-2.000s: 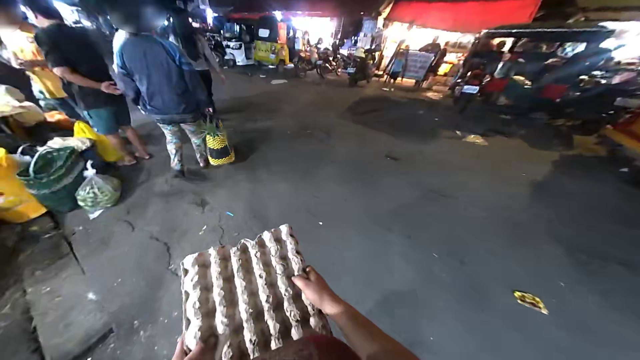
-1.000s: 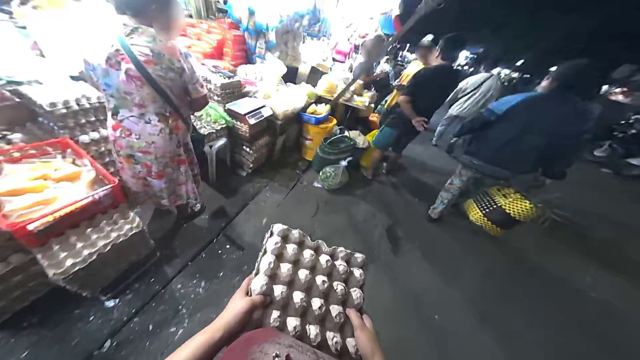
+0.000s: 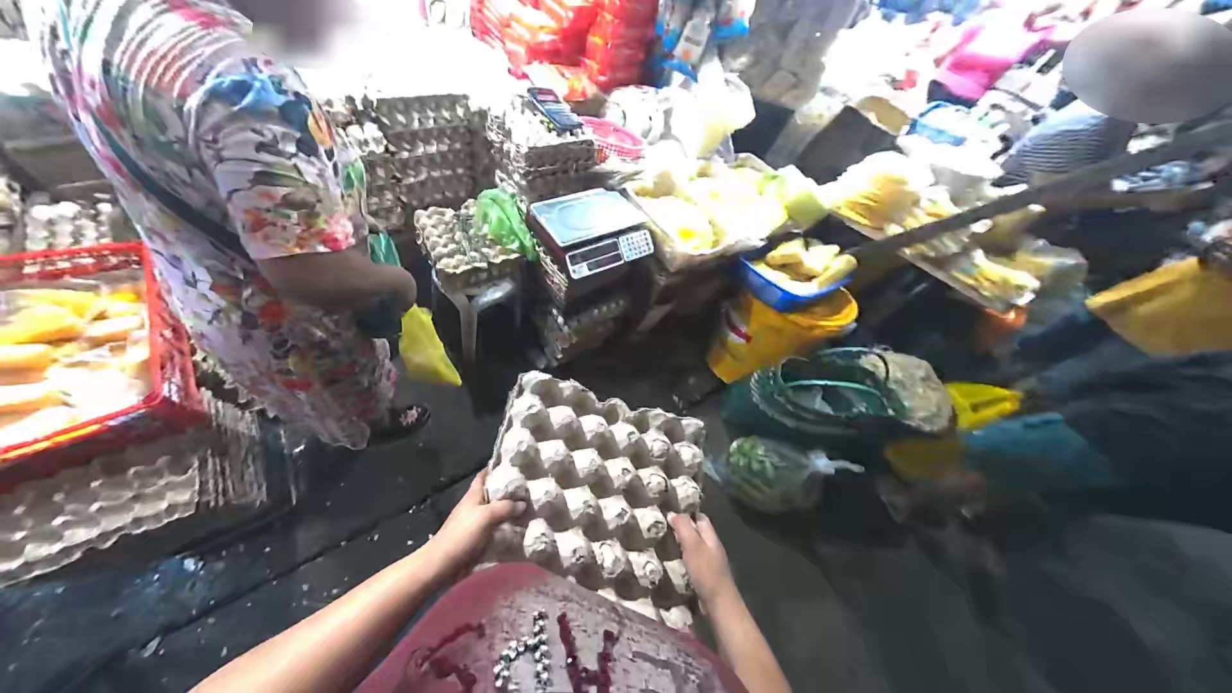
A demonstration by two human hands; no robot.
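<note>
A grey pulp egg tray (image 3: 597,481), its cups facing up, is held level in front of my shirt. My left hand (image 3: 478,520) grips its left edge, thumb on top. Its right edge is in my right hand (image 3: 703,553), with the fingers partly hidden. Whether one tray or a stack is held, I cannot tell. Beyond it, a digital weighing scale (image 3: 587,226) rests on stacked egg trays. Left of the scale, more egg trays (image 3: 457,241) and a green plastic bag (image 3: 505,221) lie on a stool.
A person in a floral dress (image 3: 289,221) stands at the left beside a red crate (image 3: 168,337) on stacked trays. Ahead on the right are a yellow bucket (image 3: 780,332), a green basket (image 3: 818,395) and a clear bag of green vegetables (image 3: 770,472). Dark pavement (image 3: 337,577) lies below.
The view has swung left from the street to the stalls, and the scale and floral-dressed person are now nearer. Both hands have kept hold of the egg tray.
</note>
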